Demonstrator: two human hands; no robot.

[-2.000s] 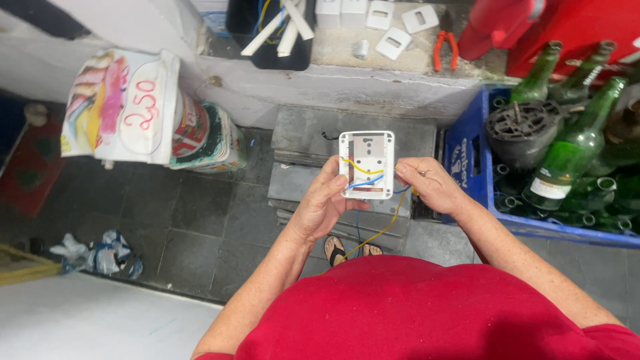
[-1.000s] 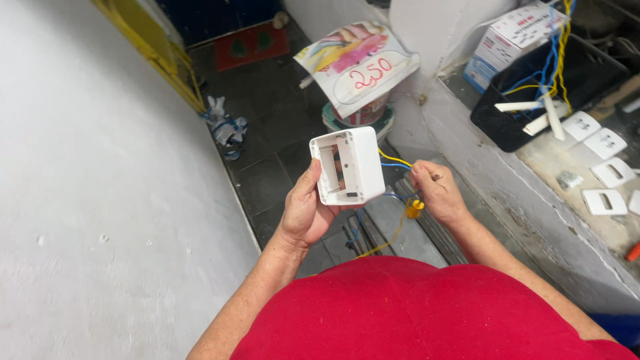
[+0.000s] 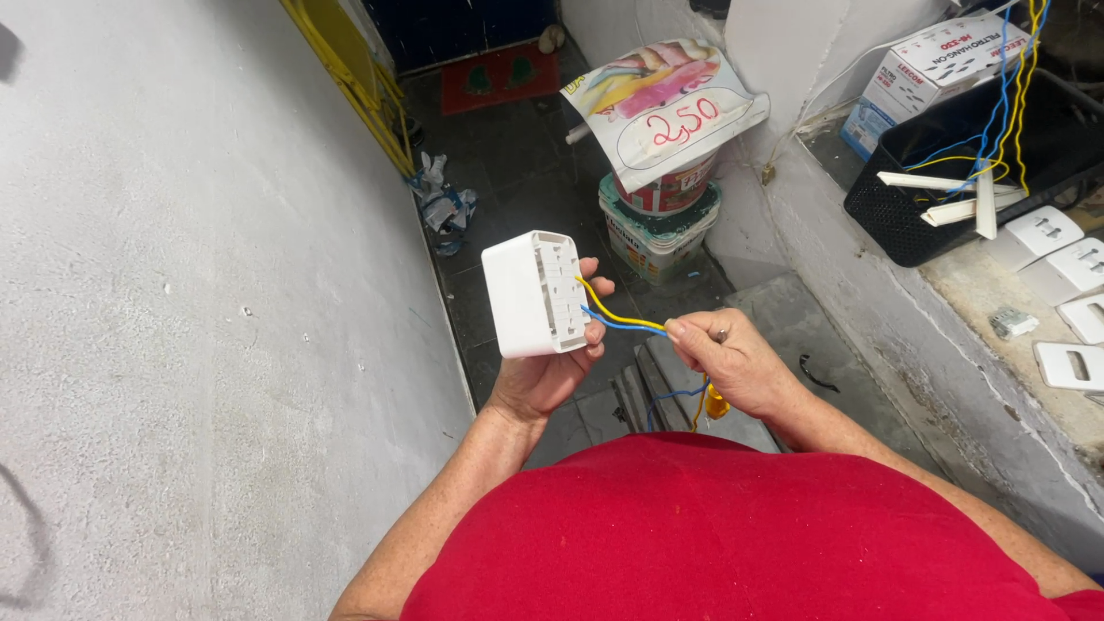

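A white plastic surface-mount electrical box (image 3: 522, 297) is held in my left hand (image 3: 552, 366), whose fingers wrap around its right side and underneath. The box is tilted, with its slotted back face turned to the right. A yellow wire (image 3: 608, 310) and a blue wire (image 3: 623, 326) come out of that face. My right hand (image 3: 720, 354) pinches both wires a short way from the box, between thumb and fingers. Below the right hand hangs a yellow bundle (image 3: 716, 402), beside more blue and yellow wire. Inside the box nothing can be seen.
On the ledge at right are a black plastic basket (image 3: 897, 207) with wires and white strips, a cardboard box (image 3: 940, 69), and several white outlet covers (image 3: 1074, 366). Stacked buckets (image 3: 660, 224) under a paper sign stand ahead. A textured wall (image 3: 216, 302) runs along the left.
The box has been turned in my left hand: its open front with the wires across it showed two seconds ago, and its back faces right now. The view has swung left.
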